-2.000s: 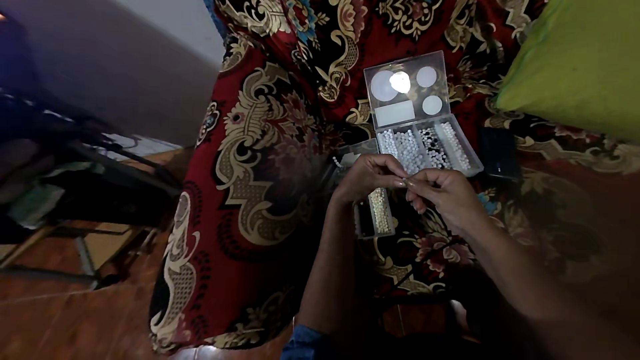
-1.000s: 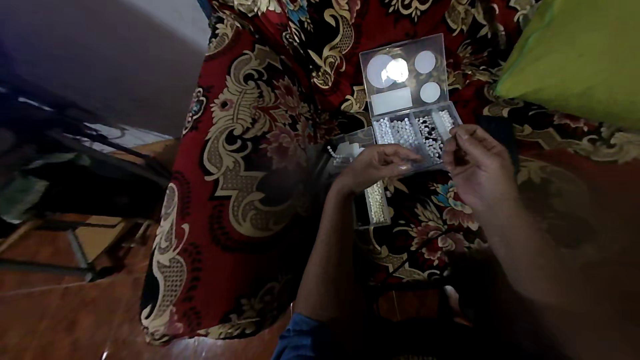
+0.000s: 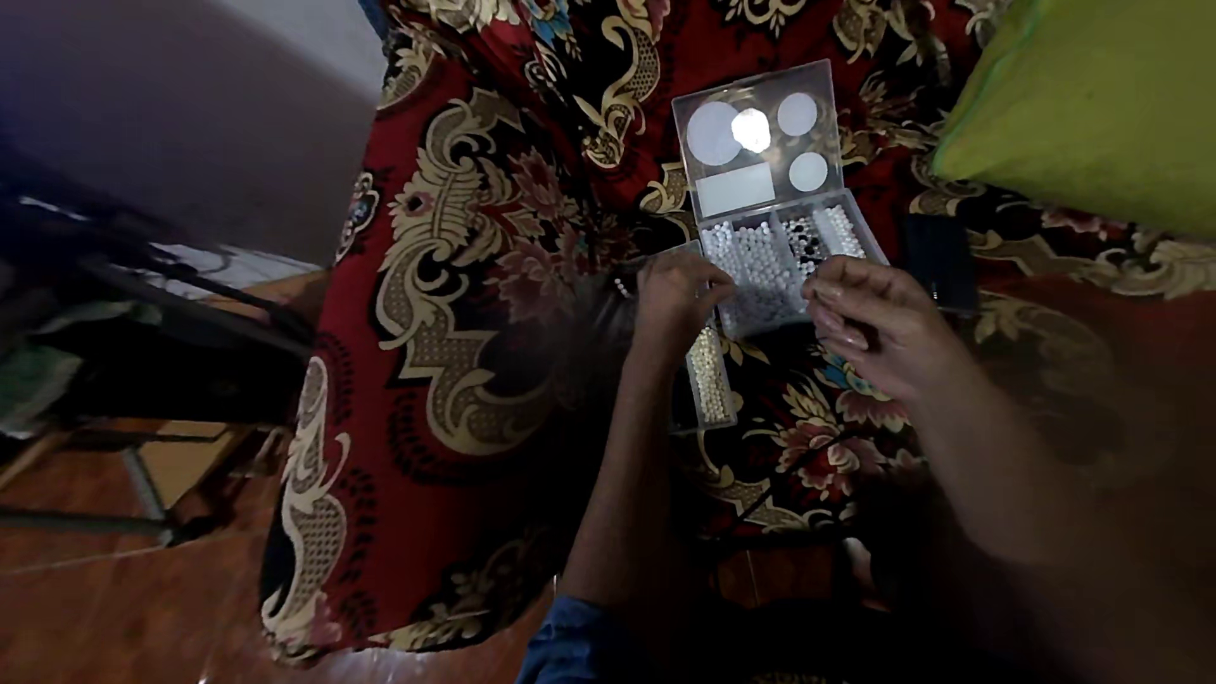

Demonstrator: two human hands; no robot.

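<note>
A clear plastic compartment box (image 3: pixel 790 201) lies with its lid raised, holding white beads (image 3: pixel 760 266) and black-and-white beads (image 3: pixel 804 239). Partly under my left hand (image 3: pixel 679 293) is a second clear case (image 3: pixel 728 418) with cream beads (image 3: pixel 709 370). My left hand is over that case, at the left side of the bead box; its fingers are bent, and what they hold cannot be made out. At the front right corner of the bead box, my right hand (image 3: pixel 860 318) has thumb and fingertips pinched together, with anything between them too small to tell.
Patterned red fabric (image 3: pixel 475 285) covers the seat under the boxes. A green cushion (image 3: pixel 1092 114) rests at the upper right, with a dark flat object (image 3: pixel 939 261) below it. A metal-legged stand (image 3: pixel 147 484) is at the left on the tiled floor.
My hands, together two seconds ago, are now apart. Since one second ago my left hand has moved from the front of the bead box to its left side, over the second case.
</note>
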